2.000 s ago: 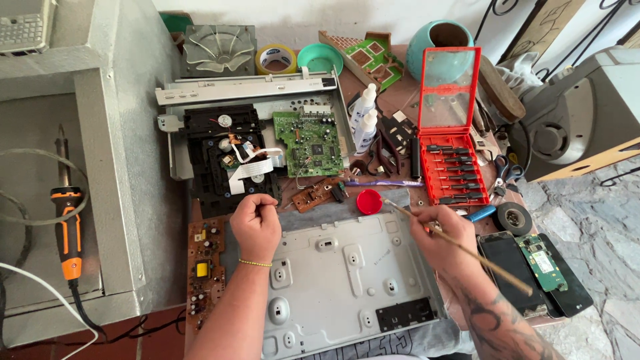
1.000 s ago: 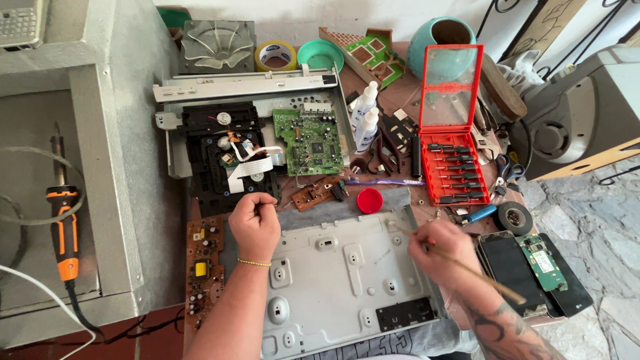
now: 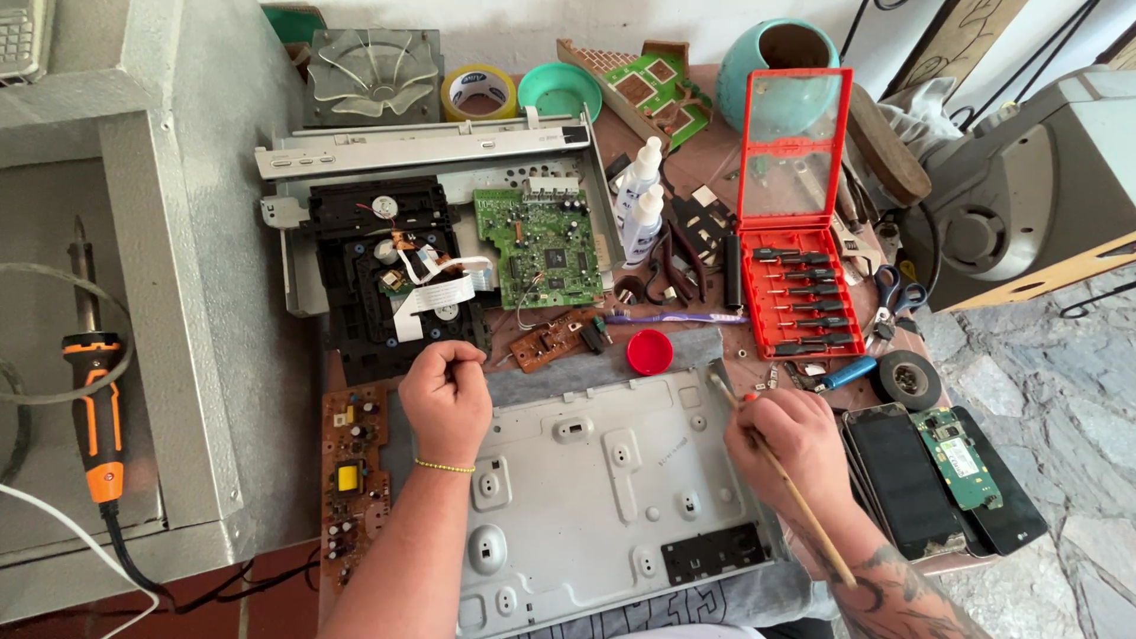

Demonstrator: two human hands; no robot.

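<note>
A grey metal chassis panel [image 3: 568, 497] lies flat in front of me. My right hand [image 3: 785, 439] grips a thin wooden-handled brush [image 3: 803, 510], its tip at the panel's upper right corner. My left hand [image 3: 448, 399] is curled at the panel's upper left edge; whether something small is between its fingers is hidden. A red round cap [image 3: 649, 352] sits just above the panel's far edge. Beyond are an opened disc player housing [image 3: 417, 146] with a black disc drive [image 3: 382, 266] and a green circuit board [image 3: 541, 248]. A brown circuit board [image 3: 355, 488] lies left of the panel.
An open red screwdriver case [image 3: 803, 293], white bottles [image 3: 641, 222], a purple toothbrush [image 3: 674, 317] and black tape [image 3: 907, 379] stand or lie beyond. Phones [image 3: 896, 479] lie at right. A soldering iron [image 3: 93, 408] rests in the grey metal cabinet [image 3: 191, 355] at left.
My right hand has shifted slightly, and the brush tip has moved from near the red cap to the panel's upper right corner. My left hand has stayed in place.
</note>
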